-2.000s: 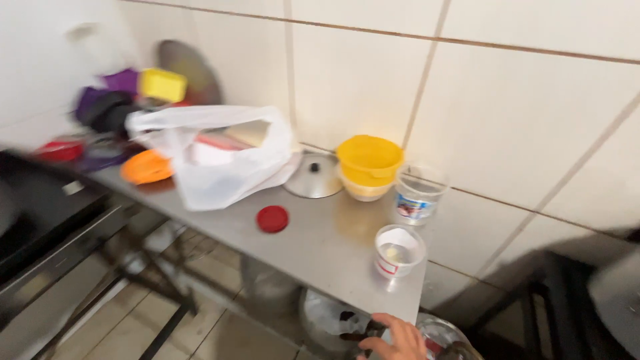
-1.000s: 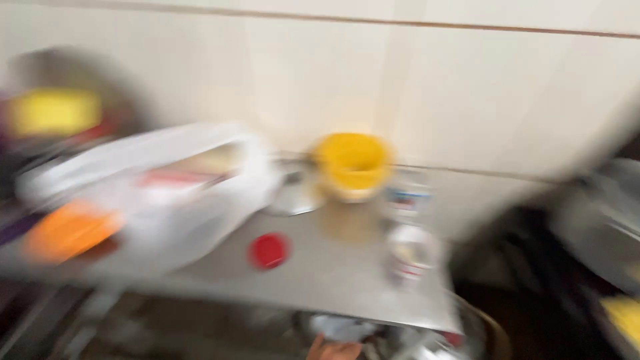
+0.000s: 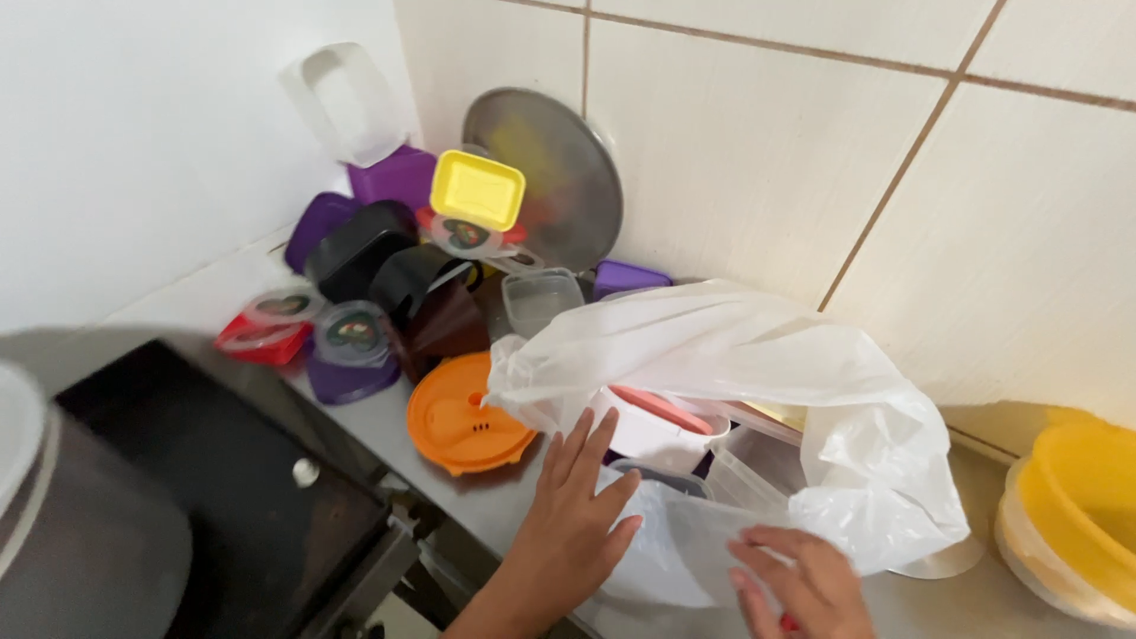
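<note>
A white plastic bag (image 3: 728, 346) lies open on the metal table, with a white container (image 3: 661, 430), a coral-coloured piece and clear plastic containers inside. My left hand (image 3: 581, 515) is spread at the bag's near left edge, fingers apart, nothing held. At the near right side of the bag is my right hand (image 3: 803, 577), its fingers curved by the plastic; whether they pinch it cannot be told. A bit of something red shows under the right hand. Just left of the bag lies an orange plastic lid (image 3: 470, 413).
Purple, black, red and clear containers crowd the back left corner, with a yellow container (image 3: 477, 190) before a round metal lid (image 3: 568, 186). A black stove top (image 3: 222, 479) and large pot (image 3: 98, 532) stand at left. Yellow bowls (image 3: 1078, 506) are at right, by the tiled wall.
The view has swung left and closer to the bag. One hand was by the table's right front edge before; now both hands are at the bag.
</note>
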